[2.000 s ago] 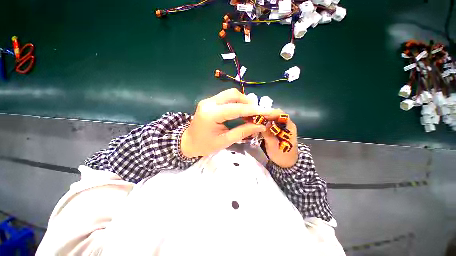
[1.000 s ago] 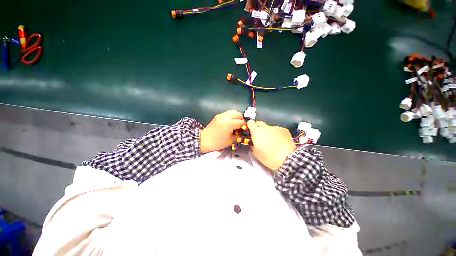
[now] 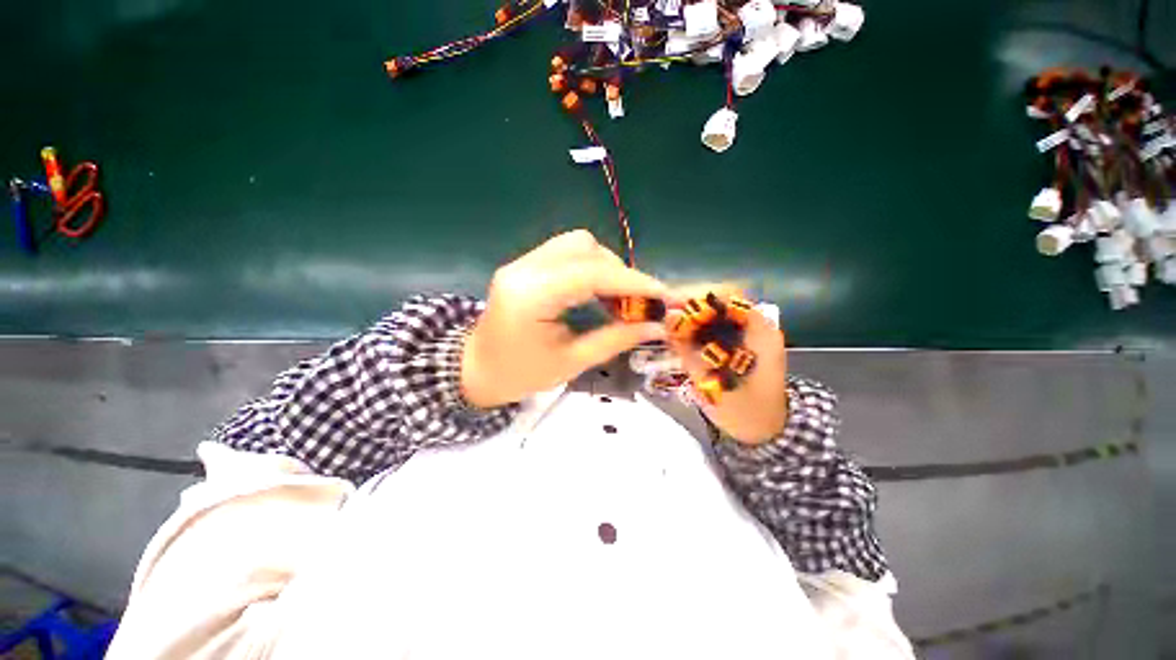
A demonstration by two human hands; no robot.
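Observation:
My left hand pinches an orange connector between thumb and fingers, just left of my right hand. My right hand is closed around a bunch of wire harnesses, with several orange connectors clustered and facing up. White parts show below the fingers; most of the bunch's wires are hidden. One labelled harness lies on the bench, running from the main pile toward my hands; its near end is hidden. The main harness pile is at the top centre, cut off by the edge.
A second harness pile lies at the right of the green bench. Red-orange scissors and a blue-handled tool lie at the left. The bench's front edge passes just beyond my forearms. A blue object is on the floor, lower left.
The harness that lay crosswise in front of my hands is gone from the bench. My hands have moved from close together to slightly apart, and the orange ends now face up in my right hand.

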